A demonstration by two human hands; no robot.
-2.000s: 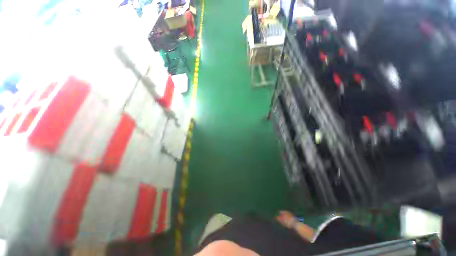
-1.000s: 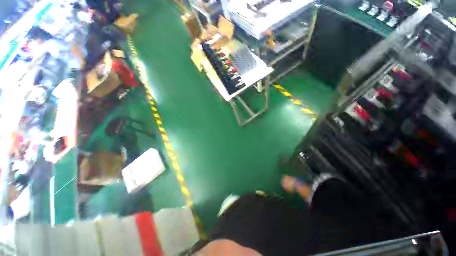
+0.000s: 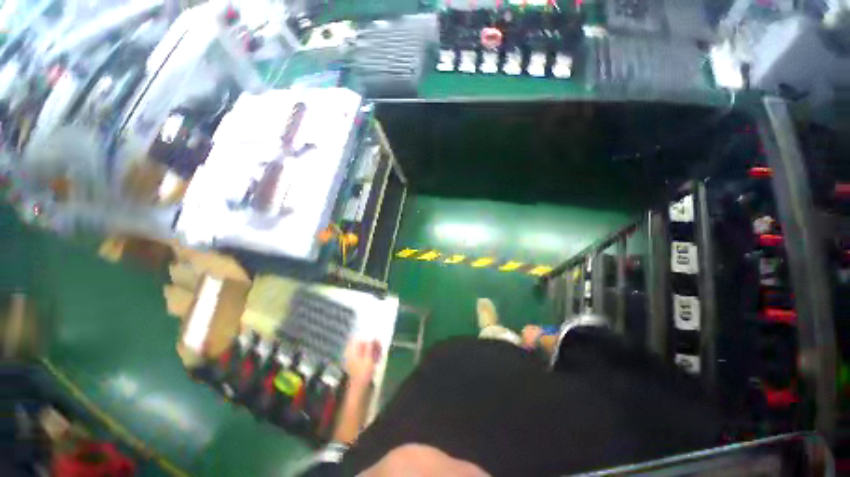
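My left hand (image 3: 362,359) is blurred. It is over the right edge of a small white-topped cart (image 3: 377,317), beside a grey tray with a pocket grid (image 3: 317,321). A black row of clamp fixtures with red tips (image 3: 270,382) lies along the cart's near left side, with a yellow-green spot on it. My right hand (image 3: 534,336) hangs low beside my body, small and blurred, with a blue band at the wrist. I cannot tell whether either hand holds anything.
A white-topped machine table (image 3: 326,200) stands beyond the cart. An open brown carton (image 3: 186,303) is at the cart's left. A green bench (image 3: 596,86) with clamp fixtures crosses the top. A dark rack with numbered labels (image 3: 685,258) is at the right. Yellow-black tape (image 3: 475,262) marks the floor.
The view has turned right and come close to the cart and white table. My left hand has come into view at the cart. My right hand still hangs low. The cartons at left are gone.
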